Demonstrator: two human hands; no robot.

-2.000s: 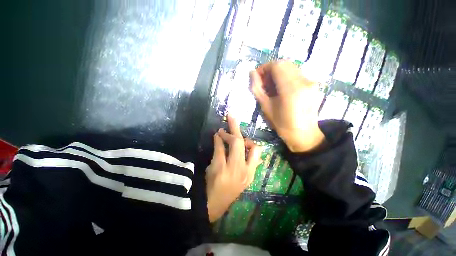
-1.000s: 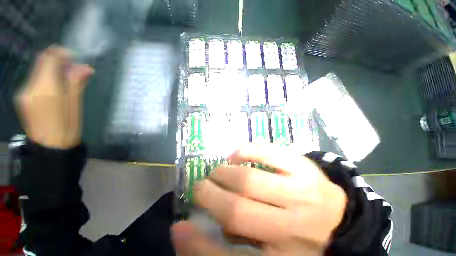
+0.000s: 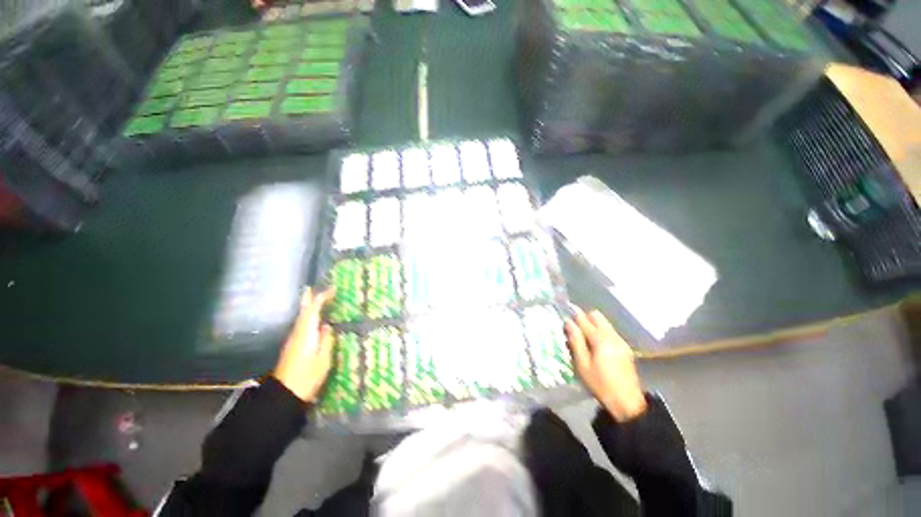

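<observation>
A clear blister tray (image 3: 325,242) lies in front of me, its near edge past the bench edge. Its two far rows hold white covered boards (image 3: 353,174). Green circuit boards (image 3: 383,288) show at the left of the two near rows; glare hides the middle and lower right. My left hand (image 3: 308,348) grips the tray's left edge. My right hand (image 3: 604,362) grips its right edge. A bright white sheet stack (image 3: 636,257) lies slanted to the right of the tray. A hazy translucent sheet (image 3: 268,257) lies to its left.
Stacked trays with green boards stand at the far left (image 3: 242,76) and far right (image 3: 656,86). A dark ridged tray stack (image 3: 843,182) is at the right. A thin pale stick (image 3: 423,101) lies beyond the tray. A red stool (image 3: 76,492) is at the lower left below the bench edge.
My left hand has come in from the far left to the tray's left edge. My right hand has moved off the near boards to the right edge. The view now reaches farther across the bench.
</observation>
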